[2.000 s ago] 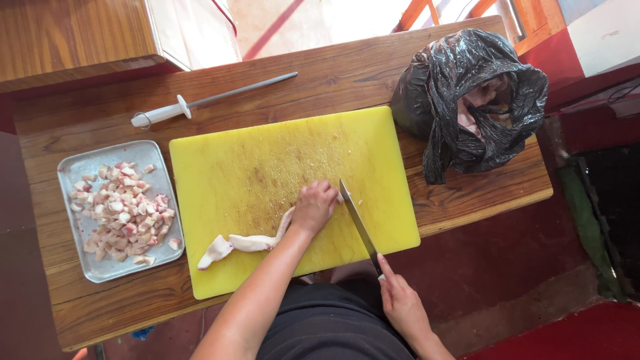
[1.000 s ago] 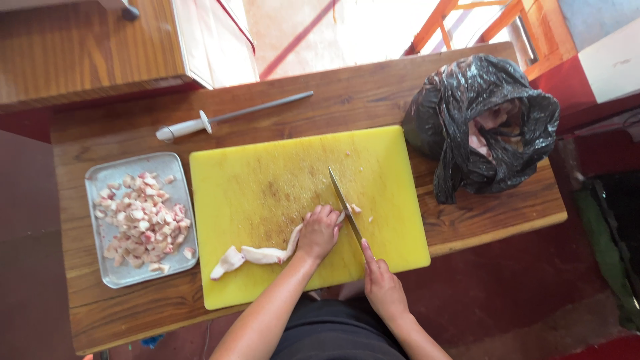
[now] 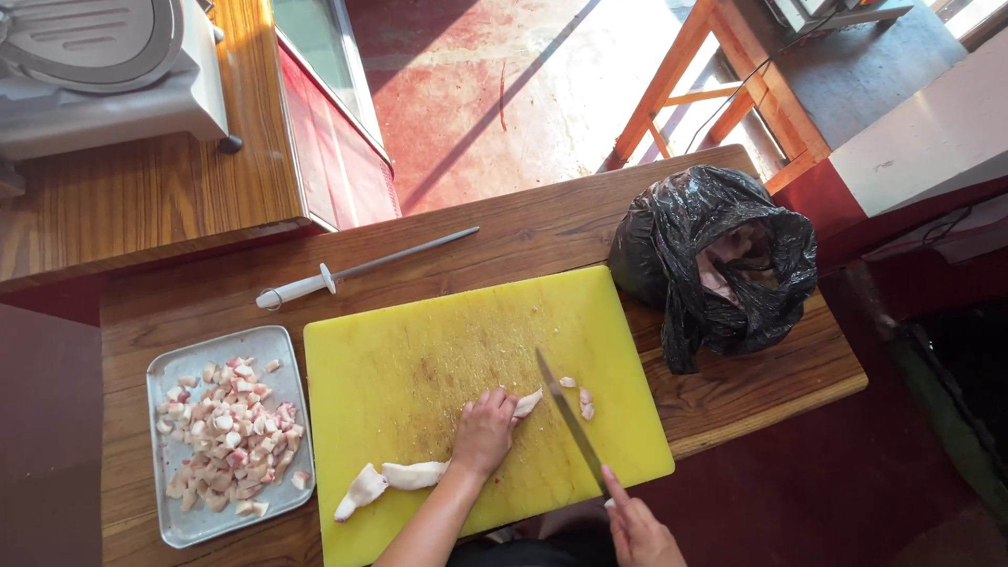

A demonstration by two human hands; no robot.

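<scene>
My left hand (image 3: 486, 431) presses a pale strip of fatty meat (image 3: 528, 404) onto the yellow cutting board (image 3: 378, 354); the strip's end sticks out to the right of the fingers. My right hand (image 3: 639, 529) grips a kitchen knife (image 3: 571, 421), its blade slanting up and left, just right of that end and apart from it. Small cut pieces (image 3: 586, 403) lie right of the blade. More pale meat (image 3: 364, 494) rests at the board's lower left, partly behind my left forearm. Left of the board, a metal tray (image 3: 164, 516) holds many diced meat chunks (image 3: 228, 429).
A honing steel (image 3: 299, 295) with a white handle lies behind the board. At the table's right end stands a black plastic bag (image 3: 677, 236) with meat inside. A metal slicer (image 3: 110, 102) sits on the wooden counter at upper left.
Small pieces now lie separate to the right of the knife, and the blade stands apart from the strip. The view has shifted, showing more of the slicer and floor.
</scene>
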